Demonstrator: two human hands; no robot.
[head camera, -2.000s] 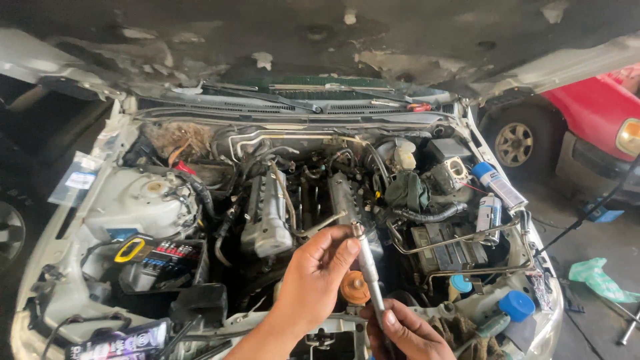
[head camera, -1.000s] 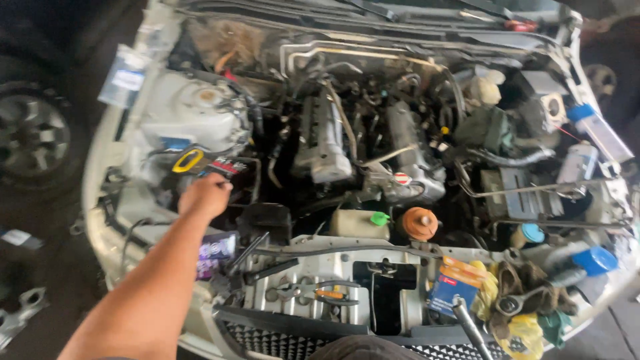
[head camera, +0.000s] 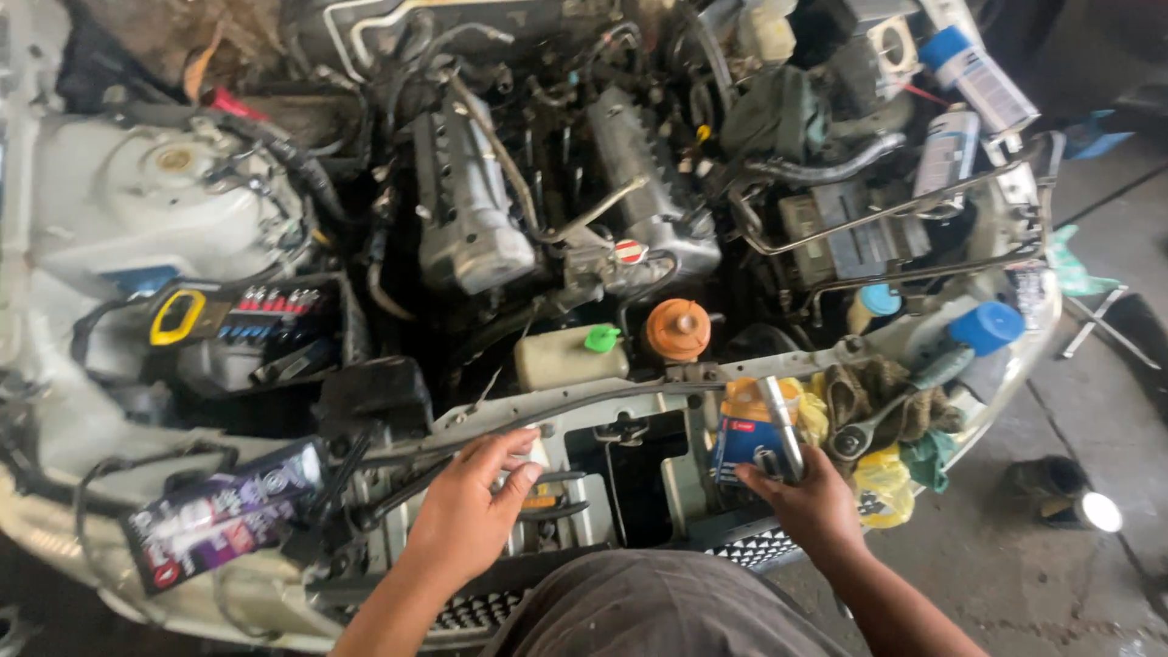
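Note:
My left hand (head camera: 479, 506) is over the front crossmember of the car, thumb and fingers apart, with nothing seen in it. Beside its fingertips lie pliers (head camera: 552, 497) with dark handles. In my right hand (head camera: 808, 506) is a shiny metal socket tool (head camera: 782, 424), tilted upward in front of a blue and orange box (head camera: 744, 433). Just right of that hand, a ratchet (head camera: 853, 440) rests on a brown knitted glove or cloth (head camera: 926, 401). A socket and bit set (head camera: 274, 315) with a yellow-ringed handle sits on the left side of the engine bay.
Ahead are two valve covers (head camera: 479, 214), an orange cap (head camera: 678, 328) and a pale reservoir (head camera: 566, 358). Spray cans (head camera: 949, 151) and a metal pipe (head camera: 876, 214) lie at the right. A purple and black package (head camera: 228, 511) rests at the front left.
My left hand has come back from the socket and bit set to the front crossmember. My right hand, out of view one second ago, now shows with the metal tool. The view has shifted closer.

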